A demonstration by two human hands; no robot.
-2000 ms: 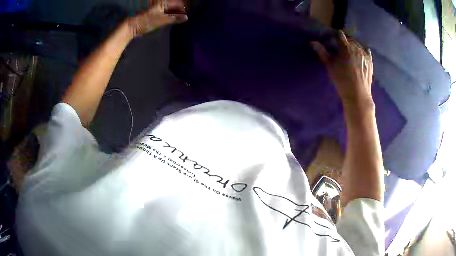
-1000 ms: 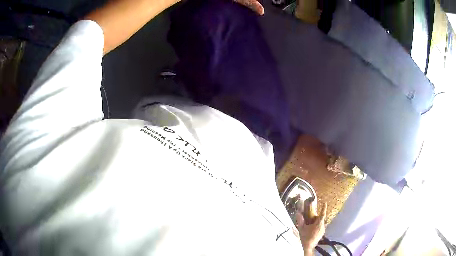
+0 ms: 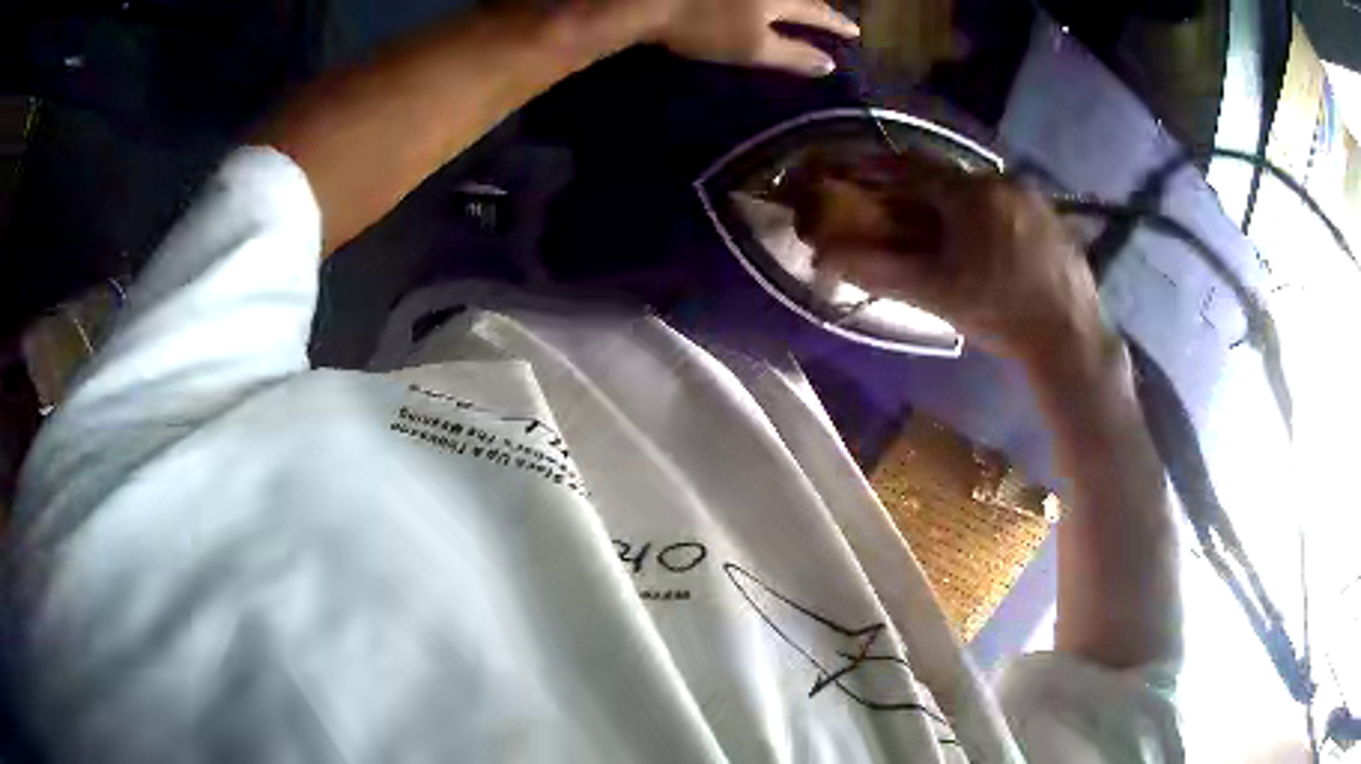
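My right hand (image 3: 993, 261) is closed around the handle of the steam iron (image 3: 769, 239), whose pointed silver plate faces left. The iron is over the dark purple garment (image 3: 597, 194) on the ironing table; whether it touches the cloth I cannot tell. My left hand (image 3: 761, 30) is at the top edge of the view, above the iron's tip, with its fingers stretched and apart, and nothing seen in it. The garment is mostly in dark shadow, so its edges are hard to make out.
The yellow-tan dotted rest pad (image 3: 963, 523) is at the lower right with no iron on it. The grey-blue table cover (image 3: 1179, 299) shows at the right. Black hose and cable (image 3: 1194, 463) run down the right side from the iron. Bright light washes out the far right.
The iron was on the rest pad with my right hand at it; both have moved up over the garment. My left hand has moved a little right at the top edge.
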